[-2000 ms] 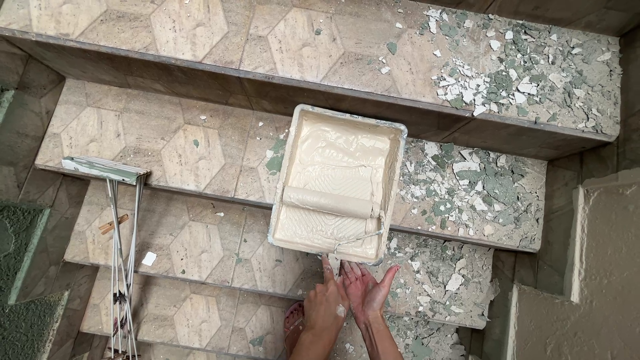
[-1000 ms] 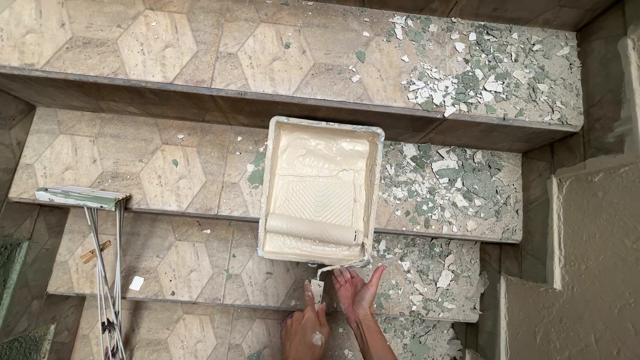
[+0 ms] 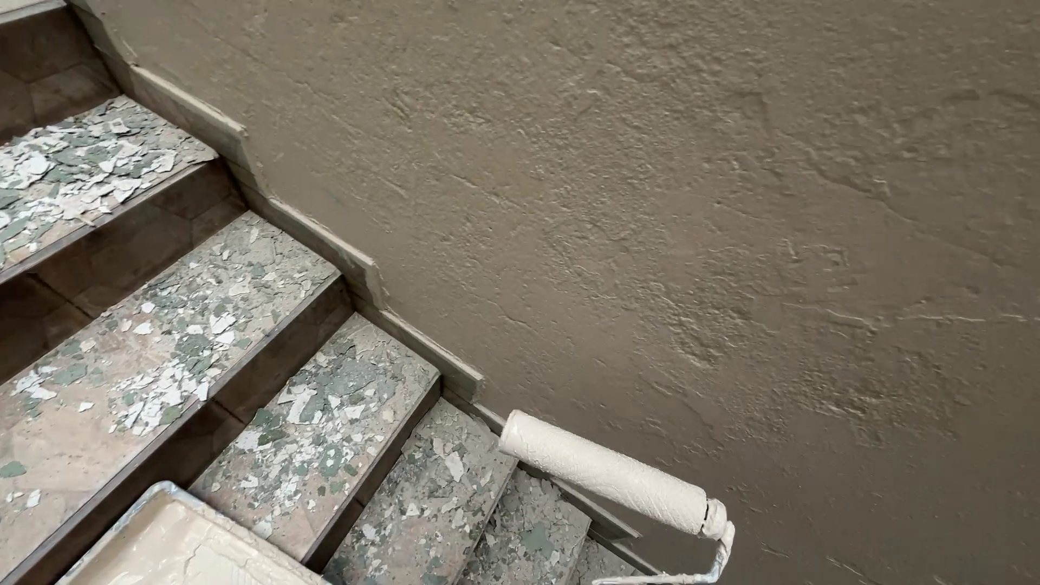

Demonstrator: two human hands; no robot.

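A paint roller (image 3: 605, 473) coated in cream paint is raised at the lower right, in front of the rough wall and over the lower steps. Its wire frame (image 3: 721, 552) bends down and back to the left at the bottom edge; the handle is out of view. At the bottom left, the corner of a paint tray (image 3: 175, 540) holding cream paint shows over the stairs. Neither my left hand nor my right hand is in the picture, so what they hold is hidden.
Tiled steps (image 3: 106, 357) descend from upper left to lower centre, strewn with white and green paint flakes (image 3: 175, 382). A stepped skirting (image 3: 325, 244) borders the rough beige-brown wall (image 3: 650, 203), which fills the right side.
The roller, in the tray before, is now out of it and up by the wall. Both hands have left the view, which has swung to the right wall.
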